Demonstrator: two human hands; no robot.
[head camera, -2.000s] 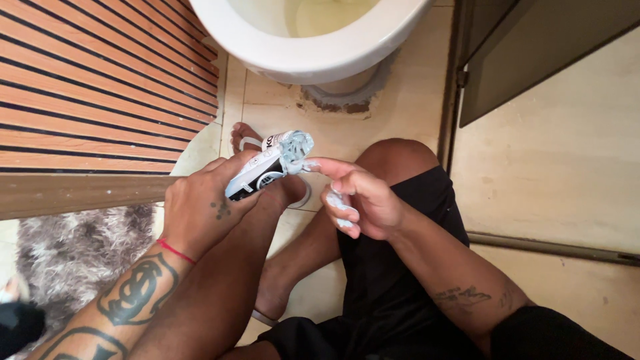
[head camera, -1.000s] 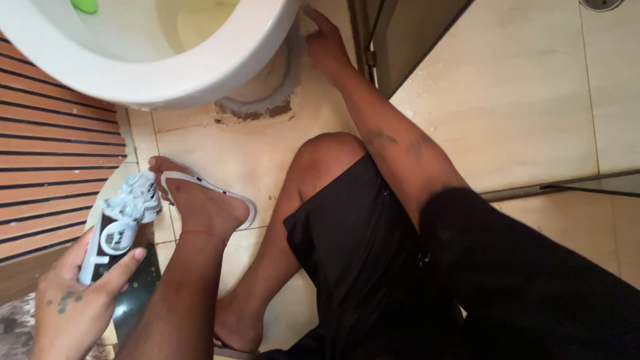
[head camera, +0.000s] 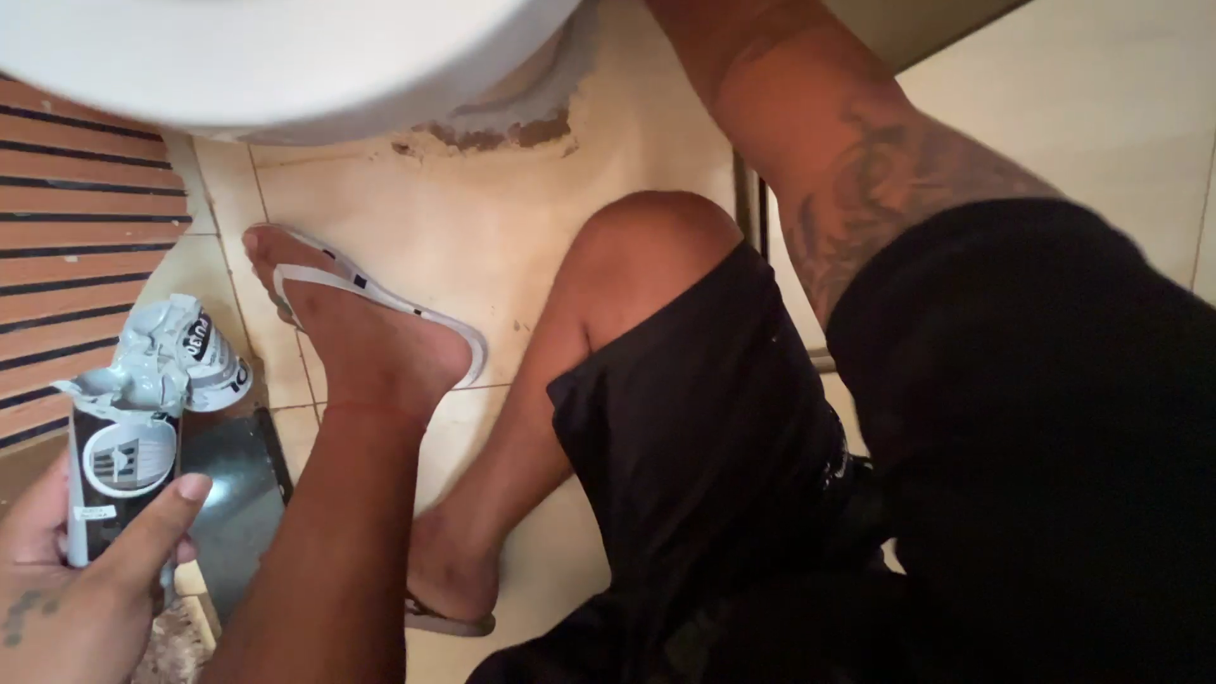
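Observation:
My left hand (head camera: 114, 551) is closed around a torn sealant pack (head camera: 128, 456) at the lower left. The pack is black and silver, ripped open at its top, with grey paste smeared over the torn foil and its folded-over end. My right arm reaches up past the right side of the white toilet bowl (head camera: 285, 66); the hand itself lies beyond the frame's top edge. Grey paste (head camera: 560, 85) runs along the toilet's base, beside a rough, broken patch (head camera: 494, 133) on the tiled floor.
An orange-brown slatted panel (head camera: 76, 237) stands at the left. My feet in flip-flops (head camera: 427, 313) rest on beige tiles (head camera: 456, 228) below the toilet. A dark glossy object (head camera: 228, 494) lies beside my left hand. A metal door track (head camera: 750, 204) runs behind my right arm.
My right hand has gone from beside the pack to the toilet's right side, then out of view. My left hand has moved down and left with the pack. The view has shifted closer to the floor.

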